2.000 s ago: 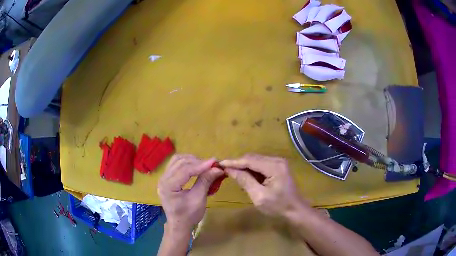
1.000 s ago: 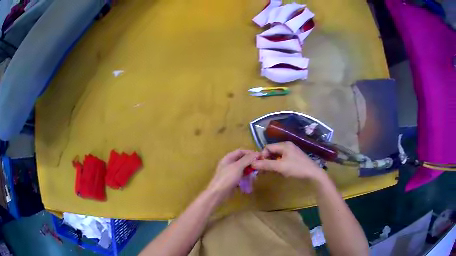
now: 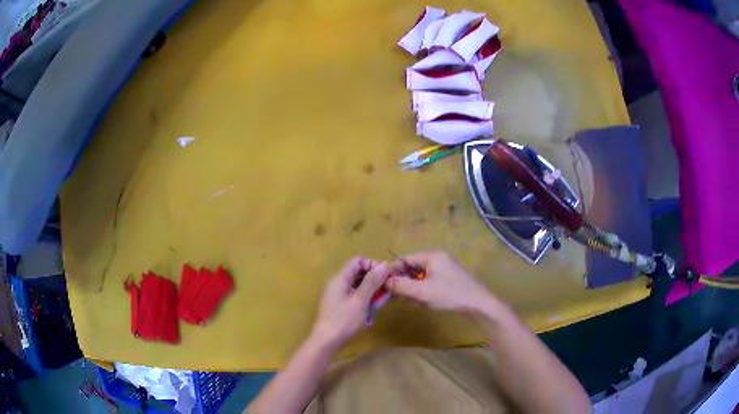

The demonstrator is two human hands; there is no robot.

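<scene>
My left hand point(image 3: 350, 297) is shut on a small red piece point(image 3: 378, 299) with a pale edge, above the table's front part. My right hand point(image 3: 437, 283) touches it at the fingertips and holds a slim orange-handled tool point(image 3: 417, 273); a thin dark tip shows above the fingers. The fingers hide most of the piece. Turned red pieces point(image 3: 154, 307) lie in two small overlapping groups at the left. Unturned pale pieces point(image 3: 454, 128) with red openings lie in an overlapping row at the top.
The steam iron point(image 3: 523, 198) stands at the right, its edge against the yellow-green snips point(image 3: 429, 156). A dark pad point(image 3: 616, 202) lies beneath its hose. A grey padded arm point(image 3: 73, 113) is at the left, a blue basket point(image 3: 207, 386) below, magenta fabric point(image 3: 681, 121) at the right.
The iron has moved up and turned, now against the snips, which have tilted. The piece in my hands one second ago showed more pale side; now more is hidden. The orange tool now shows in my right hand.
</scene>
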